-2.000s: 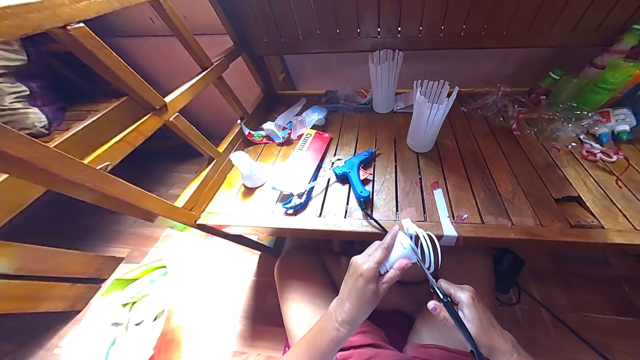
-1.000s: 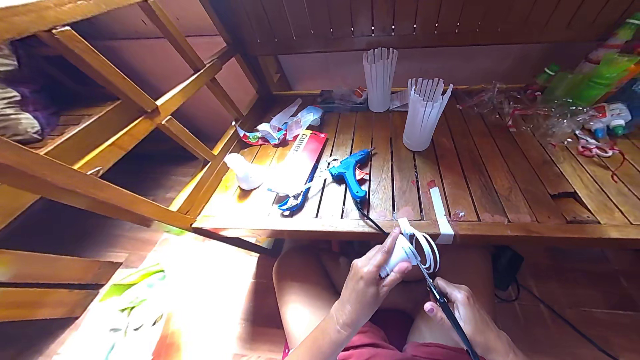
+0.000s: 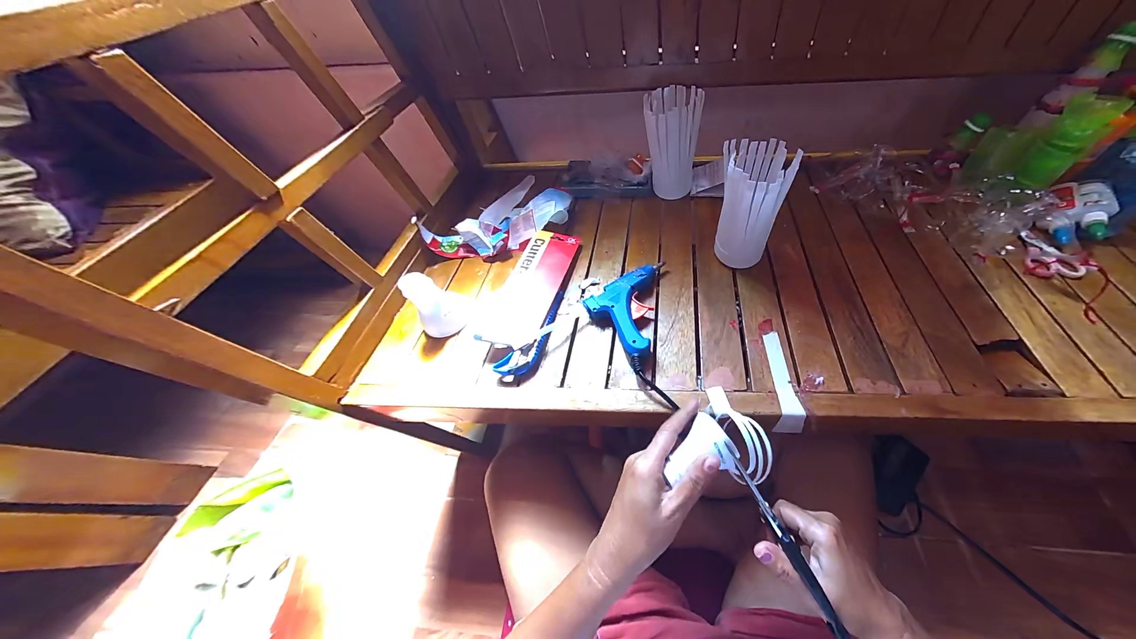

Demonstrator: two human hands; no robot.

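Note:
My left hand (image 3: 652,493) holds a white plastic piece (image 3: 697,448), cut partly into curling strips (image 3: 753,444) that hang to its right. In my right hand (image 3: 821,541) are dark-handled scissors (image 3: 790,543), whose blades reach the edge of the white piece. On the slatted wooden bench in front of me lies a blue hot glue gun (image 3: 621,306), its black cord running toward my left hand. Left of it are a blue cutter (image 3: 530,351) and a red and yellow cutter package (image 3: 555,266). A white strip (image 3: 783,382) hangs over the bench's front edge.
Two white cylinders with slit tops (image 3: 673,146) (image 3: 750,213) stand toward the back. A white bottle top piece (image 3: 432,306) sits at left, near plastic scraps (image 3: 497,222). Glue bottles (image 3: 1078,209), clear wrapping and green bottles (image 3: 1087,142) are at right. A wooden rail (image 3: 177,328) borders the left side.
The scissors have shifted slightly against the white piece in my left hand. Both hands stay in nearly the same place above my lap.

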